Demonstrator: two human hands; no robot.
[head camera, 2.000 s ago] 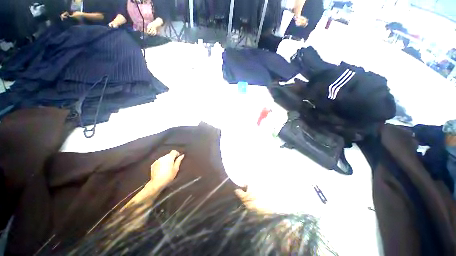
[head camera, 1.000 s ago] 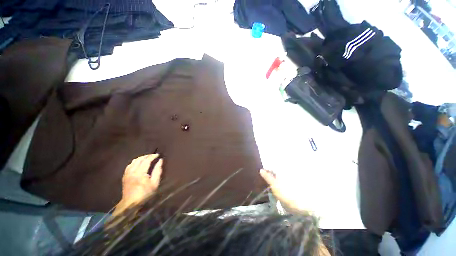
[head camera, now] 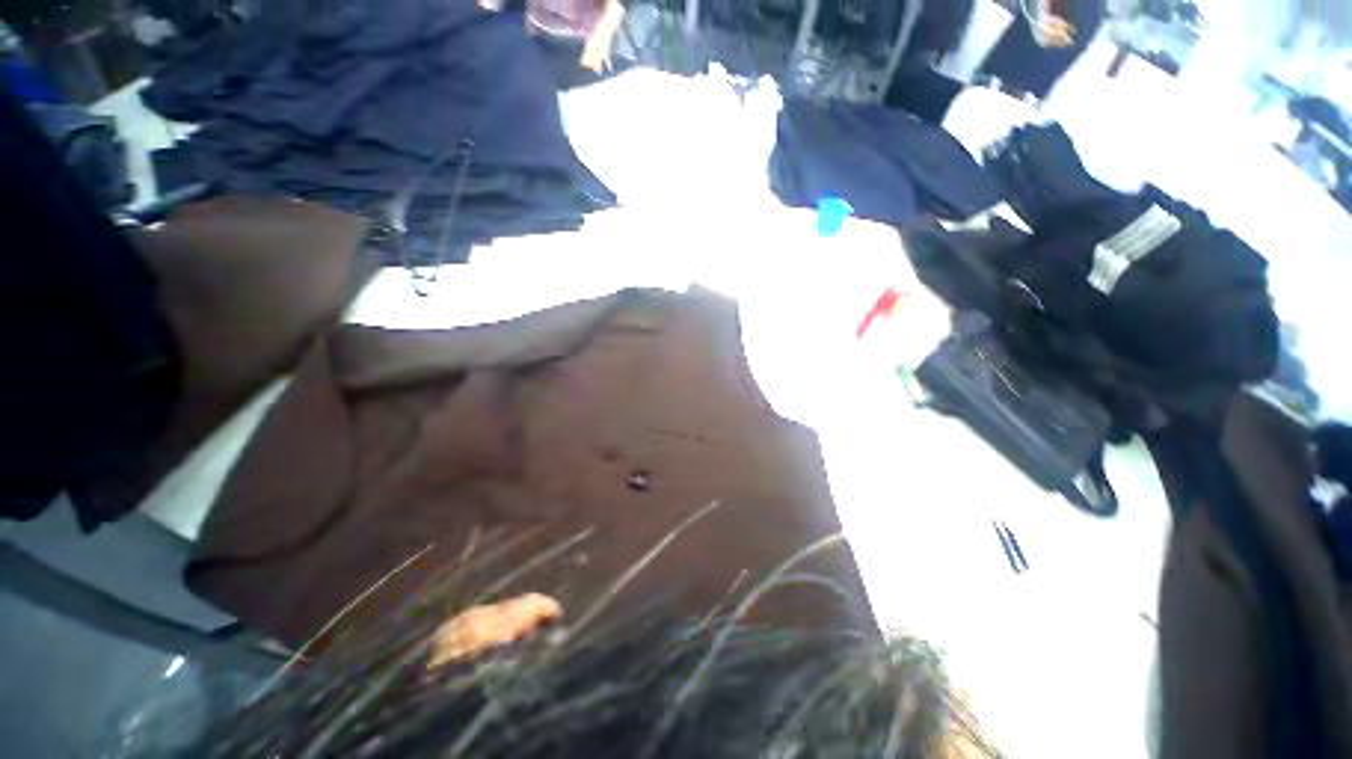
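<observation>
A brown vest (head camera: 519,430) lies flat on the white worktable, its hem side at the right and its armhole curve at the left. Small shiny dark dots, perhaps buttons or snaps (head camera: 639,481), show near its middle. My left hand (head camera: 497,626) is over the near edge of the vest, blurred and partly hidden by hair; its fingers cannot be made out. My right hand is not visible; hair covers the bottom of the view, with only a small skin-coloured patch at the bottom right that I cannot identify.
A navy pile (head camera: 371,104) with a wire hanger (head camera: 445,223) lies beyond. At right are a black bag (head camera: 1016,408), black jacket (head camera: 1142,297), blue bottle cap (head camera: 833,215), small dark tool (head camera: 1010,546) and brown garments (head camera: 1238,593). Dark garments (head camera: 74,312) hang left. People's hands show beyond.
The view has shifted, first down and then partly back up and left. My left hand has moved from the vest's middle to its near edge. My right hand has gone from sight at the vest's right edge.
</observation>
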